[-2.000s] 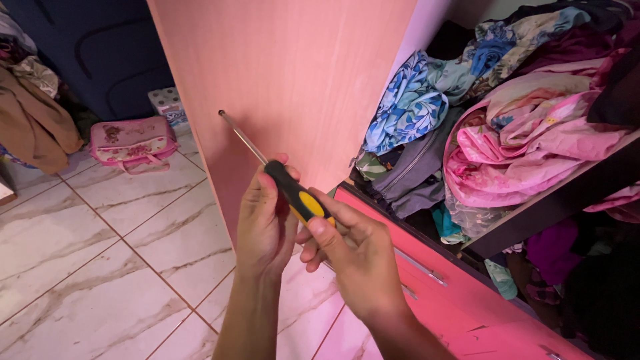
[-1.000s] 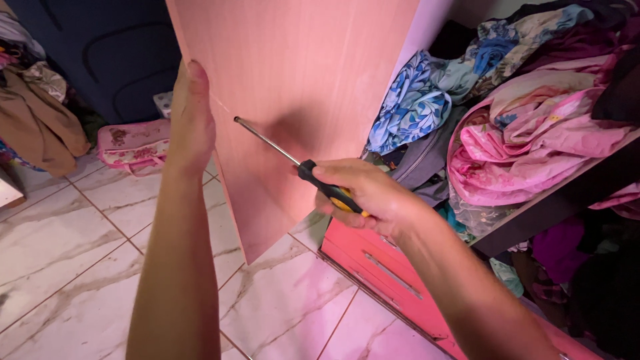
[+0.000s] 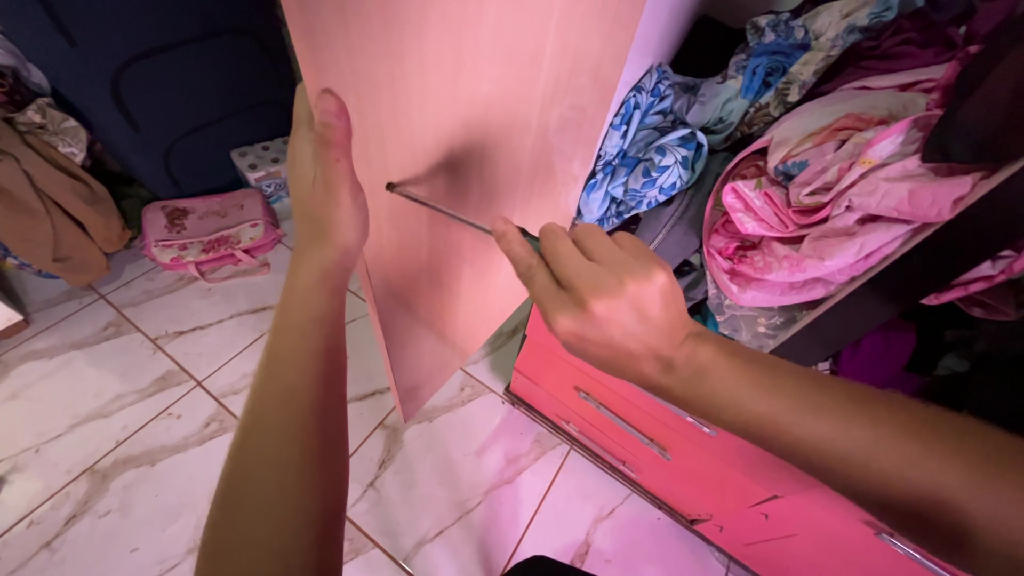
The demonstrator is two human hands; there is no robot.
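Note:
My right hand (image 3: 604, 292) is closed around the handle of a screwdriver (image 3: 440, 210), whose metal shaft points up and left. The tip meets a dark spot on the inner face of a light wooden cabinet door (image 3: 496, 104), near its left edge; whether it is a screw or a hole I cannot tell. My left hand (image 3: 324, 172) grips that door by its left edge, thumb on the near face and the fingers hidden behind. Most of the screwdriver's handle is covered by my right hand.
Pink-red drawers (image 3: 632, 424) with metal handles stand below right. Above them, shelves hold blue patterned cloth (image 3: 652, 152) and pink cloth (image 3: 840, 200). A pink bag (image 3: 210, 228) lies on the marble-look tiled floor (image 3: 104, 400) at left, near brown clothing (image 3: 52, 200) and a dark blue suitcase (image 3: 192, 80).
My left hand has left the screwdriver, which both hands held two seconds ago, and moved to the door's left edge. My right hand now holds the handle alone, and the door has swung.

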